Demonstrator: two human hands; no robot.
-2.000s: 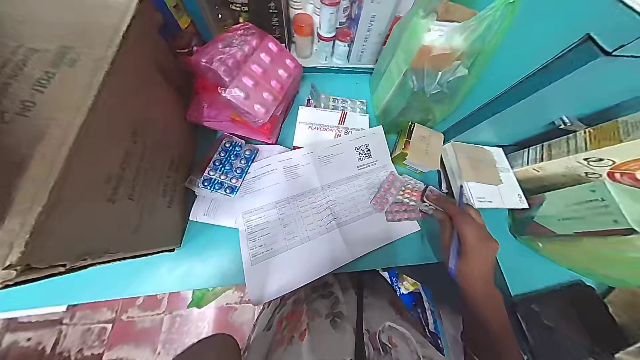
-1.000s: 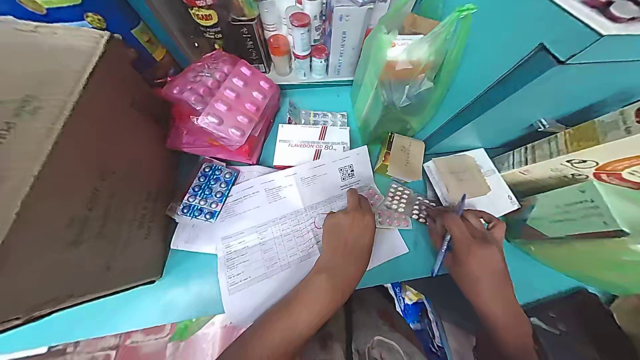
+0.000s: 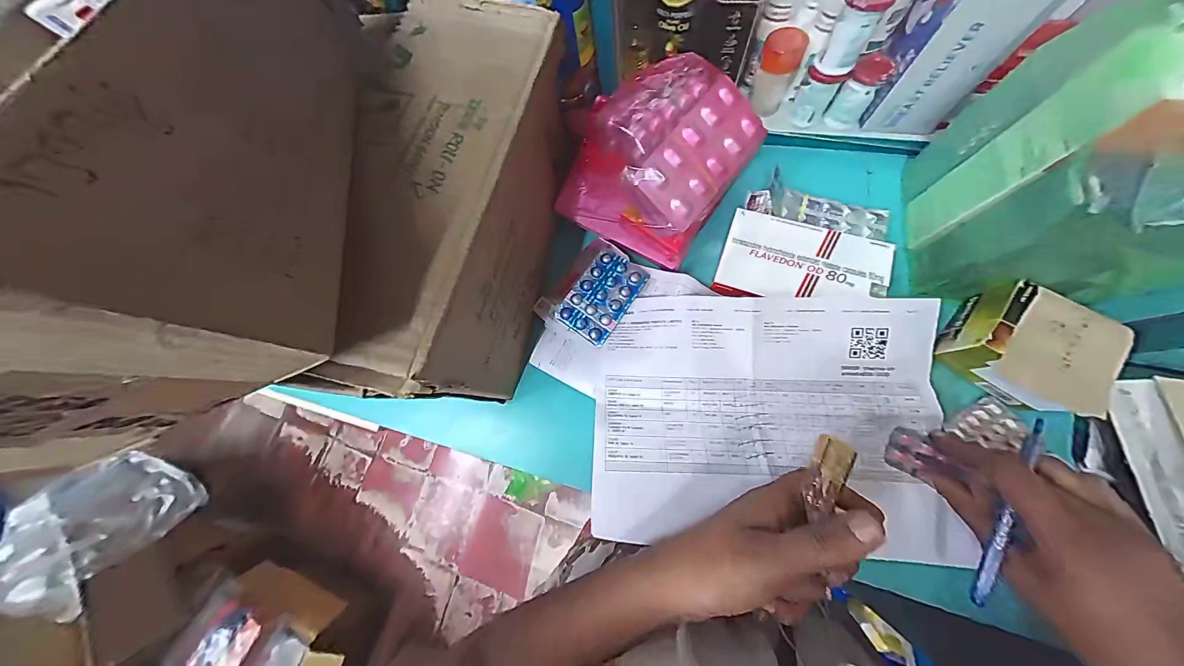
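My left hand (image 3: 786, 546) is closed on a small brown card or cardboard piece (image 3: 831, 462), held over the lower part of a printed paper sheet (image 3: 666, 499). At the sheet's right edge, my right hand (image 3: 1045, 509) holds blister strips of tablets (image 3: 985, 427) and a blue pen (image 3: 1004, 527). A blue blister pack (image 3: 603, 294) lies across the sheet's upper left corner. Behind the sheet are a white medicine box (image 3: 800, 254), silvery blister strips (image 3: 832, 215) and a pink plastic bag (image 3: 661, 157) with pink blister packs.
Large cardboard boxes (image 3: 444, 185) stand at left, above a tiled floor (image 3: 444, 499). A green plastic bag (image 3: 1045, 203) is at back right, near a small yellow-green box (image 3: 980, 324). Bottles (image 3: 782, 69) line the back shelf. An open carton with wrapped items is at lower left.
My left hand has left the printed sheet's upper right part and now holds a small brown piece nearer my body. The right hand keeps the strips and pen. The view has swung left.
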